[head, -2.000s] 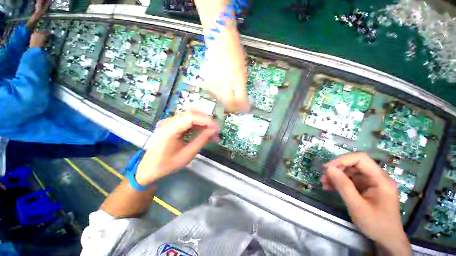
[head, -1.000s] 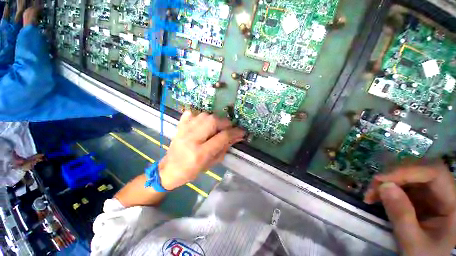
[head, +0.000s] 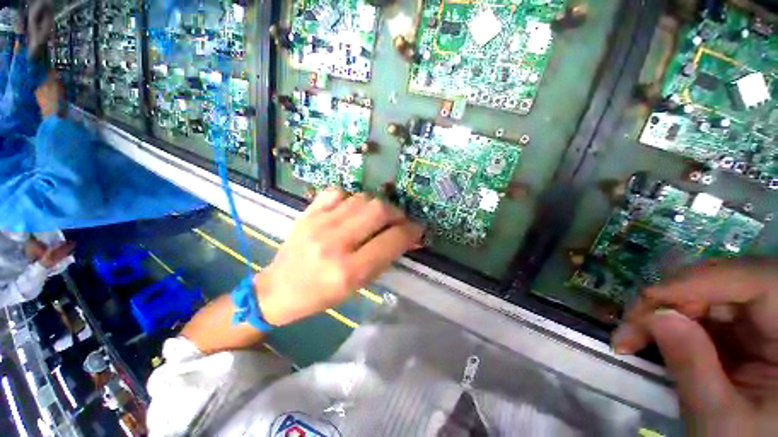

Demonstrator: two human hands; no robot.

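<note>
My left hand [head: 337, 252], with a blue wrist strap [head: 247, 303], rests palm down at the carrier's near edge. Its fingertips touch the lower left corner of a green circuit board [head: 458, 183]; whether they pinch a part is hidden. My right hand [head: 712, 333] is cut off by the right edge. Its thumb and forefinger are close together in front of another circuit board [head: 674, 230]; no held part can be made out. The boards sit in grey-green board carriers [head: 384, 98] with dark frames.
More boards in carriers run off to the upper left. A pale conveyor rail [head: 529, 323] runs along the near side. The blue strap cord [head: 223, 162] hangs across the left carriers. At left are a person's blue sleeve [head: 72, 175], blue bins [head: 166, 303] and another person's hand [head: 58, 254].
Since two seconds ago, the bare arm over the carriers has left and the view is closer. My left hand has moved to the near edge. Over the last second the blue cord has swung left.
</note>
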